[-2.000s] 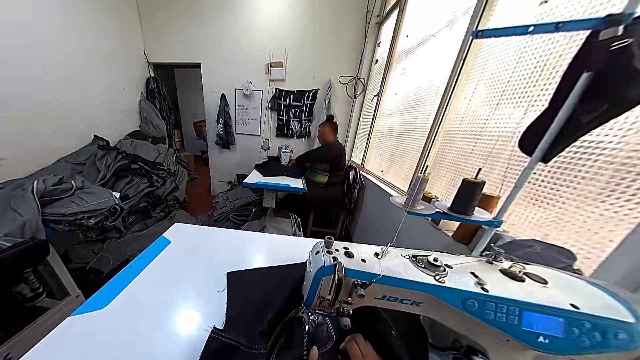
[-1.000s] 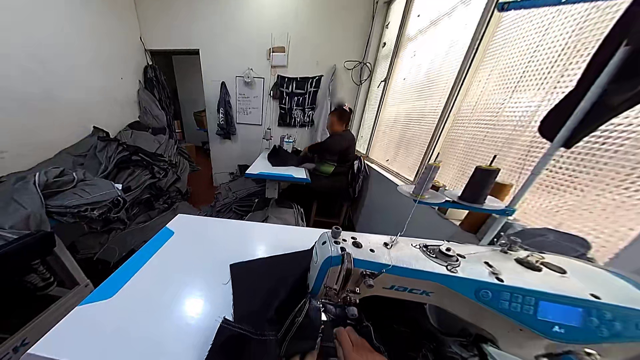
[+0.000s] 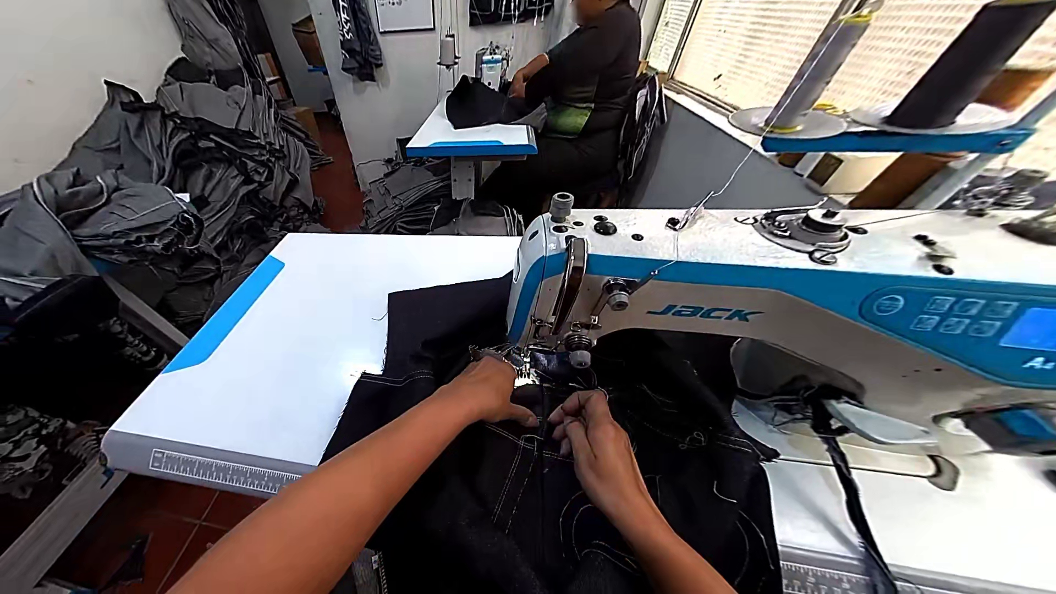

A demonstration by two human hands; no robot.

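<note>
A dark denim garment (image 3: pixel 462 487) with light topstitching lies over the front of a white sewing table and under the head of a Jack sewing machine (image 3: pixel 792 272). My left hand (image 3: pixel 492 392) rests on the cloth just left of the presser foot (image 3: pixel 525 373), its thumb pointing right. Close to the right of it, my right hand (image 3: pixel 587 421) pinches the cloth by a seam in front of the foot, fingertips together. Thread runs from a grey cone (image 3: pixel 817 74) down to the machine. The needle's tip cannot be made out.
The white tabletop (image 3: pixel 305 330) extends left, with a ruler strip (image 3: pixel 223 472) along its front edge. Heaps of grey garments (image 3: pixel 165 181) lie at left. Ahead, a person (image 3: pixel 590 99) sits at another sewing table (image 3: pixel 472 147). A blue thread stand (image 3: pixel 907 142) is at upper right.
The view has tilted down and moved closer to the work, so both forearms now show. My hands, at the bottom edge earlier, are now fully in view beside the presser foot.
</note>
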